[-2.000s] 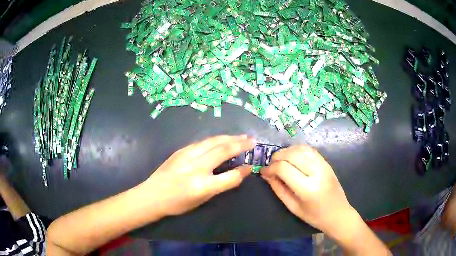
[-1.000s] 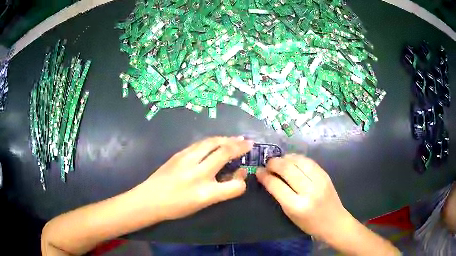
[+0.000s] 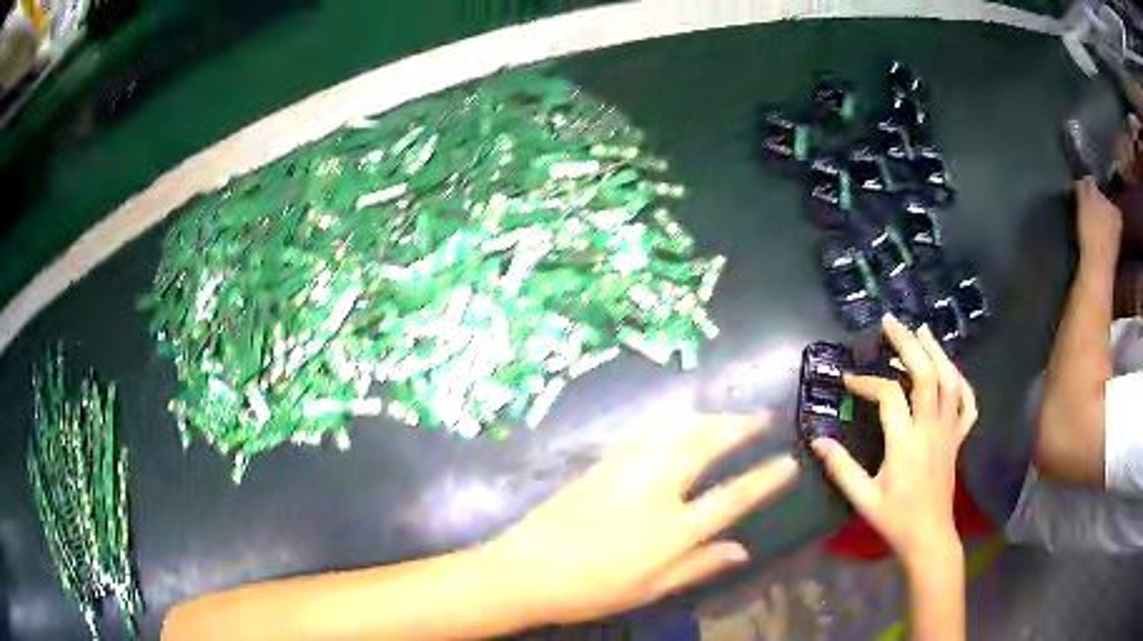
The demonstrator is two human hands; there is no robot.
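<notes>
A black plastic housing (image 3: pixel 821 391) with a green board edge on its right side stands out near the table's right front. My right hand (image 3: pixel 913 457) has its thumb and a finger on this housing; its other fingers reach up beside the group of black housings. My left hand (image 3: pixel 627 532) is blurred, empty, with fingers spread, left of the housing. A large loose heap of small green circuit boards (image 3: pixel 426 288) lies beyond my left hand. Several black housings with green edges (image 3: pixel 877 188) lie grouped at the upper right.
Long green board strips (image 3: pixel 82 488) lie at the far left. A white curved edge (image 3: pixel 501 56) borders the dark tabletop, with a green surface (image 3: pixel 313 63) beyond. At the right, another person's forearm (image 3: pixel 1080 338) is near the table, with a dark object at the hand.
The view has turned right. The housing has moved from between both hands to the right, beside the group, with my right hand. My left hand has let go and opened.
</notes>
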